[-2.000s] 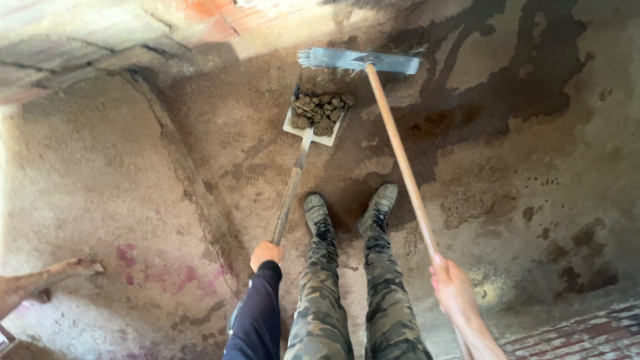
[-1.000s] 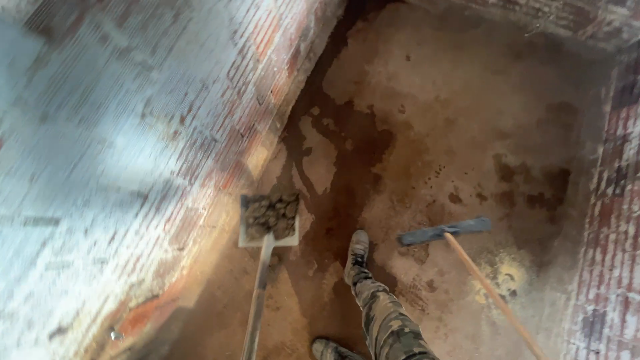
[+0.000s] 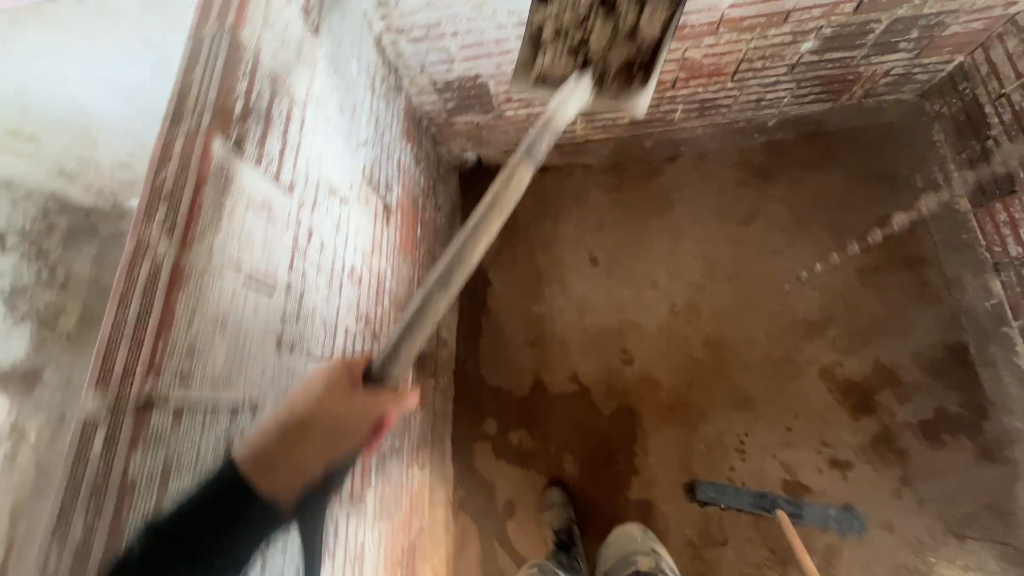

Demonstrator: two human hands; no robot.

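Observation:
My left hand [image 3: 332,420], in a dark sleeve, grips the long wooden handle of a shovel [image 3: 472,240]. The shovel is raised up and forward, its blade at the top edge of the view bearing a load of wet brown muck [image 3: 600,36], slightly blurred. At the lower right a push broom or squeegee [image 3: 772,506] has its wide dark head on the floor and its wooden handle running out of the bottom edge. My right hand is out of view, so its hold on that handle cannot be seen.
A ribbed hollow-brick wall [image 3: 336,208] stands close on the left, with another brick wall [image 3: 760,56] ahead and one at the right. Damp patches mark the concrete floor [image 3: 680,296]. My boots [image 3: 636,548] show at the bottom.
The loaded shovel, low near the floor two seconds ago, is now lifted forward. The broom-like tool has gone from ahead of my boots to their right. The view has swung strongly.

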